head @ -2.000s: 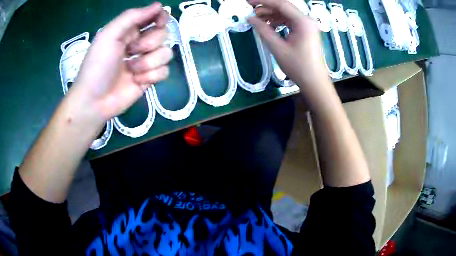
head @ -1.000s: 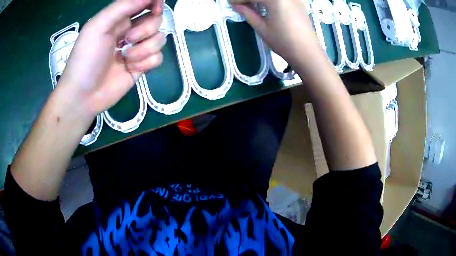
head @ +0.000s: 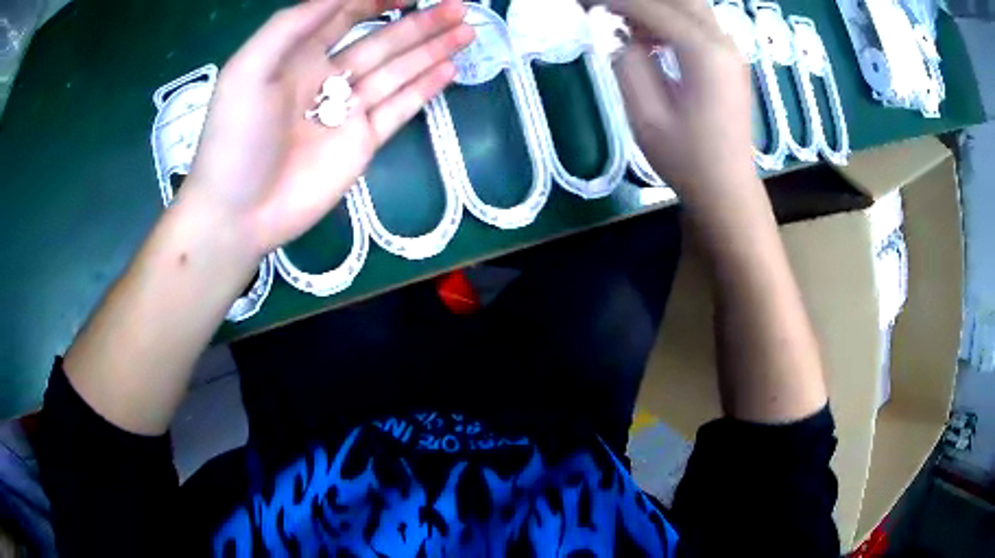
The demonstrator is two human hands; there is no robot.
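Observation:
White plastic housings (head: 502, 215) lie in an overlapping row, with open U-shaped loops toward the bench's near edge and round disc ends farther away. My left hand (head: 286, 142) is palm up above the left part of the row, fingers extended. Small white plastic parts (head: 334, 100) rest in its palm. My right hand (head: 690, 104) is over the row right of centre, blurred, with fingers bent beside a disc end. White shows at its fingertips; I cannot tell whether it is a held part or housing. My hands cover parts of several housings.
The green bench (head: 82, 240) curves across the view. A heap of white housings (head: 889, 55) lies at its far right. An open cardboard carton (head: 791, 283) with white contents stands against the near edge at right. Something red (head: 458, 291) shows below the bench edge.
My left hand has opened from curled fingers, showing the small white parts in its palm. My right hand appears farther right. The whole view has shifted slightly.

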